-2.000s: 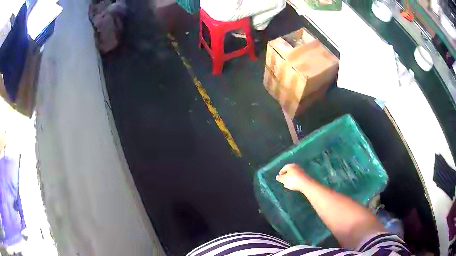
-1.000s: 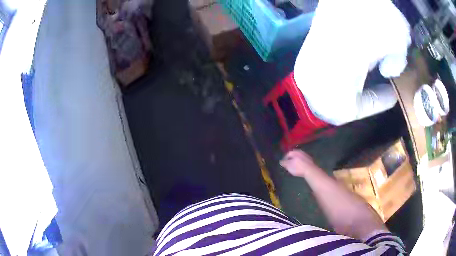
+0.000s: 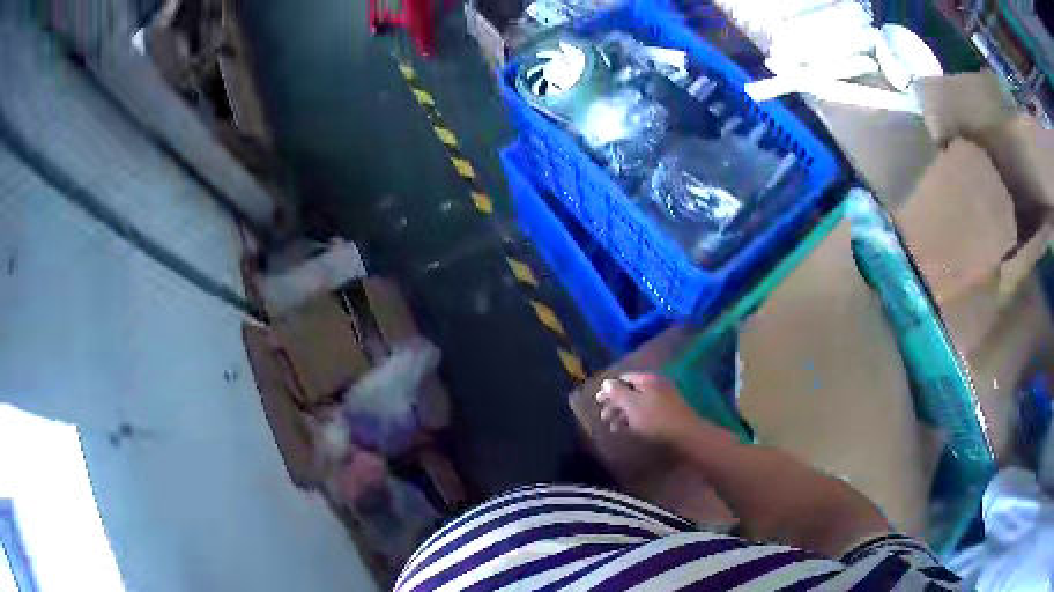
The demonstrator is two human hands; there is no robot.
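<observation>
My right hand [image 3: 639, 405] is at the lower middle, at the end of a bare forearm with a striped sleeve. Its fingers are curled in loosely and no held thing shows; the fingertips are blurred. My left hand is not in view. Nearest in front stands a blue plastic crate [image 3: 613, 217], stacked on another blue crate. It holds clear bags and small parts, with a round white bladed part [image 3: 559, 69] at its far end. The hand is short of the crates and does not touch them.
Green crates with brown cardboard [image 3: 838, 335] stand at the right. An open carton [image 3: 954, 208] is beyond them. Cartons with bagged material [image 3: 387, 393] line the left wall. A yellow-black floor line [image 3: 480, 202] runs between. A red stool [image 3: 405, 21] is far ahead.
The view has moved forward along the walkway. The white-clad person and large red stool have left view; blue crates and left-side cartons are now near. My right hand stays loosely curled at the lower middle.
</observation>
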